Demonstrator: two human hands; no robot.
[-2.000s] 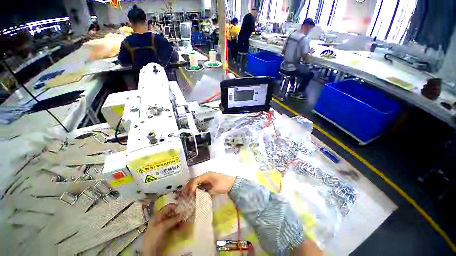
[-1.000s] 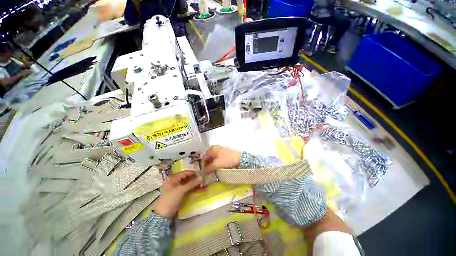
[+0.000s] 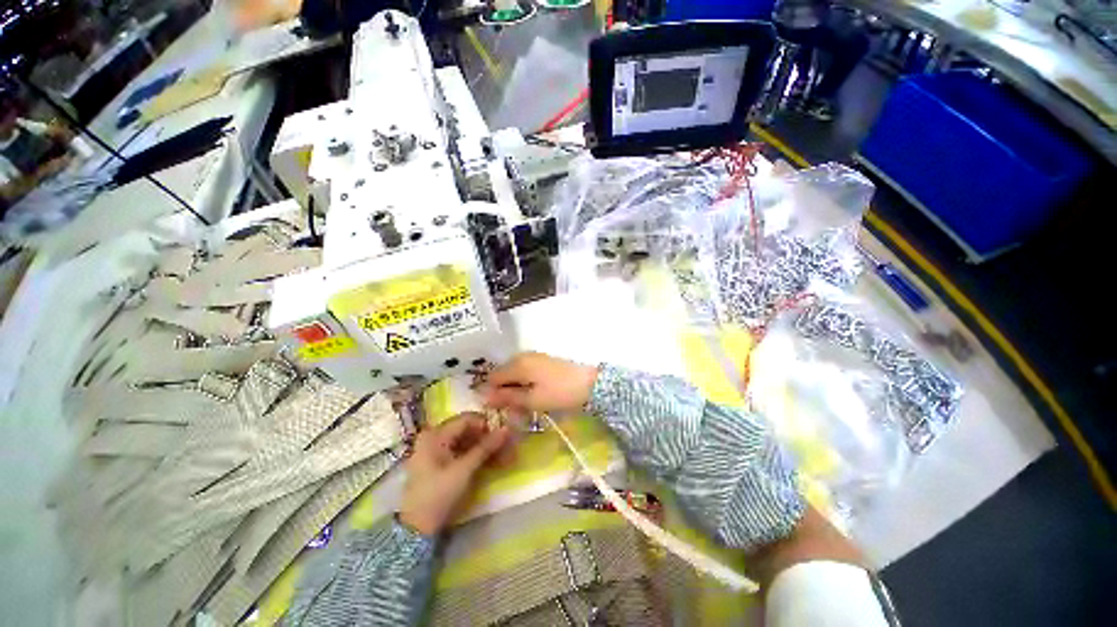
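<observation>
My left hand point(image 3: 447, 465) and my right hand point(image 3: 539, 385) meet just below the head of the white pattern sewing machine point(image 3: 398, 282). Their fingers are closed on the end of a beige strap point(image 3: 649, 524), which shows edge-on and runs down to the right below my right sleeve. A small metal buckle seems to be at the fingertips, partly hidden by them. Thread snips point(image 3: 610, 500) with red handles lie right of the hands, partly behind the strap. More ribbed straps with metal buckles point(image 3: 578, 557) lie at the bottom, near my lap.
A big heap of straps point(image 3: 221, 465) covers the left. Clear bags of metal hardware point(image 3: 784, 276) lie at the right, with a control panel point(image 3: 681, 88) behind them. A blue stick point(image 3: 900, 287) lies near the table's right edge. A blue bin point(image 3: 974, 165) stands on the floor beyond.
The view has tilted down since the oldest frame. The strap was upright at the hands, then lay flat across my right sleeve; now it is edge-on and slants down right. Both hands stay close together.
</observation>
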